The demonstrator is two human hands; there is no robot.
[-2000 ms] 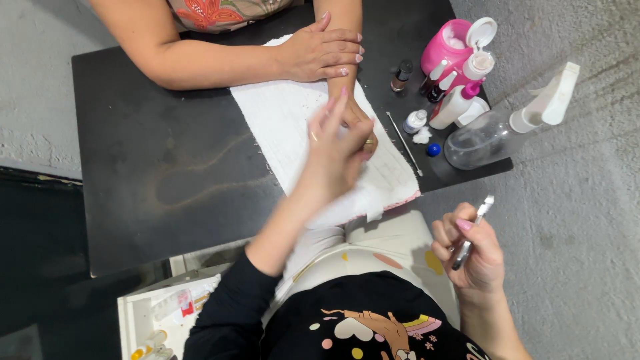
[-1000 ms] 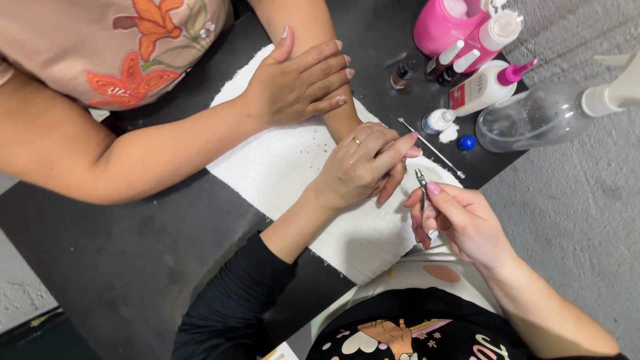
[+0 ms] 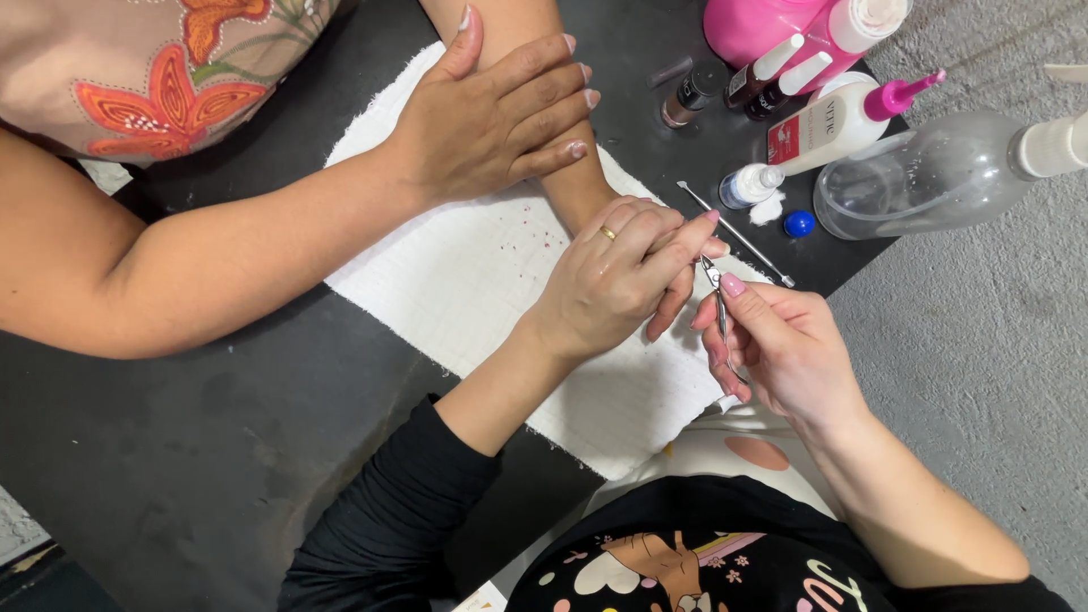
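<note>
My left hand [image 3: 616,276], with a gold ring, holds the fingers of another person's hand [image 3: 671,304] above a white cloth towel [image 3: 425,289]. In my right hand [image 3: 769,340] is a pair of metal cuticle nippers [image 3: 721,314]; their jaws are at a fingertip of the held hand, though whether they touch it cannot be told. The person's other hand [image 3: 497,119] lies flat across their own forearm. A metal cuticle pusher [image 3: 739,236] rests at the towel's edge, just beyond my hands. Small reddish specks are scattered on the towel.
At the upper right of the black table [image 3: 212,442] stand nail polish bottles [image 3: 690,93], a white bottle with a pink nozzle [image 3: 829,127], pink containers [image 3: 756,30], a small white bottle [image 3: 750,185], cotton [image 3: 767,208], a blue cap [image 3: 799,223] and a clear spray bottle [image 3: 926,178].
My right hand has brought the nippers from beside my lap up to the held fingers. My left hand has settled around the person's fingers. The view has moved closer.
</note>
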